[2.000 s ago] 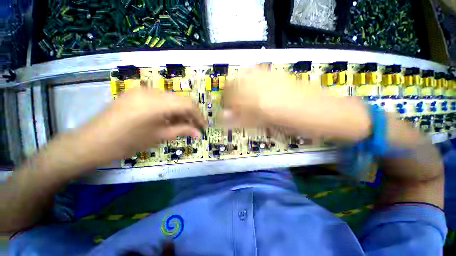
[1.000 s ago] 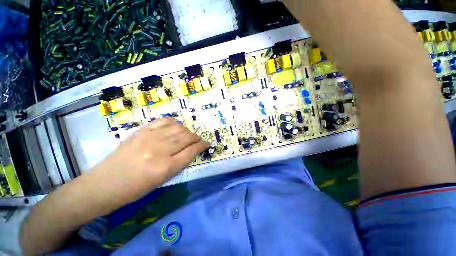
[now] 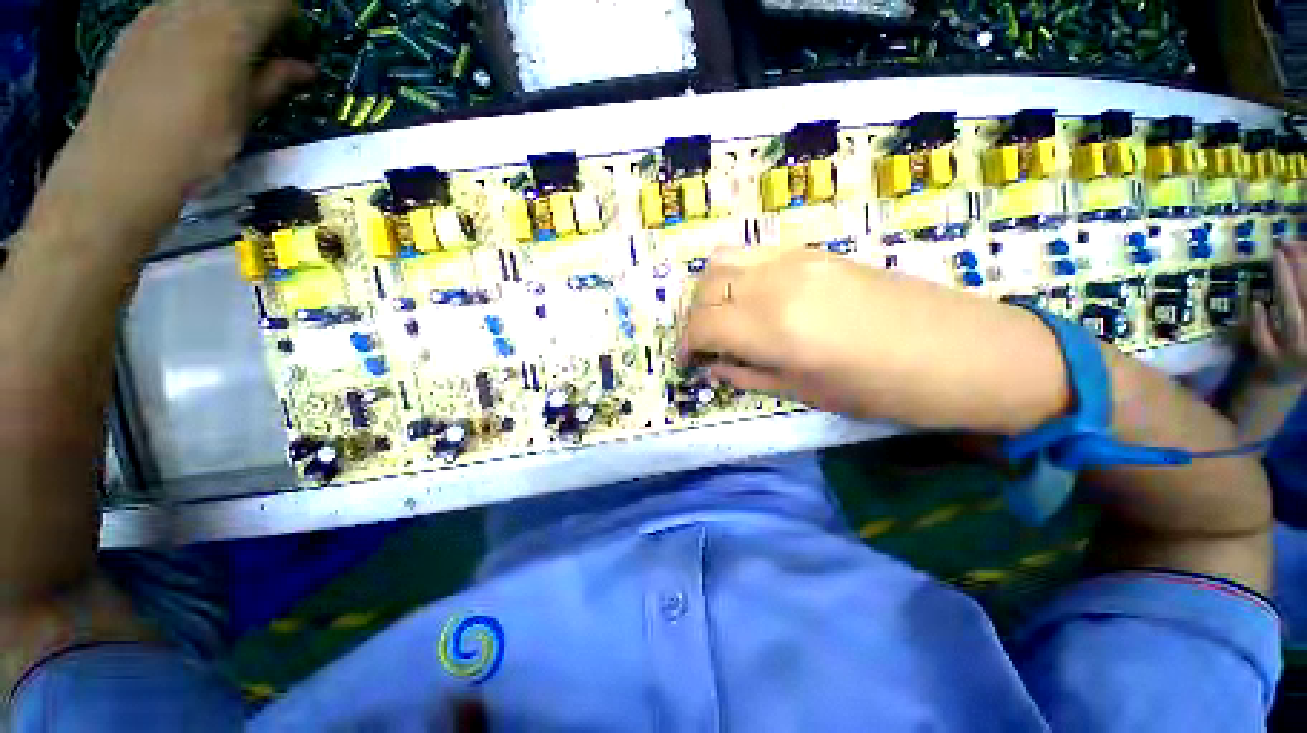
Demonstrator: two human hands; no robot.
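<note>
A long row of cream circuit boards (image 3: 552, 337) lies on the line, with yellow blocks, blue discs and dark capacitors. My right hand (image 3: 745, 322) is over the boards right of the middle. Its fingers are bent down onto the lower part of one board, and anything in them is hidden. My left hand (image 3: 215, 65) is at the upper left, blurred and partly cut off by the top edge. It is over the tray of green capacitors (image 3: 409, 43), thumb apart; what its fingers hold cannot be seen.
A box of white parts (image 3: 602, 40) stands beyond the rail. A second tray of green parts (image 3: 1032, 36) is at the back right. The near white rail (image 3: 573, 476) runs before my body. Another person's hand (image 3: 1276, 308) is at the right edge. A blue strap (image 3: 1078, 387) is on my right wrist.
My left hand has gone from the boards up to the capacitor tray. My right hand, reaching past the top edge a second ago, is back down on the boards.
</note>
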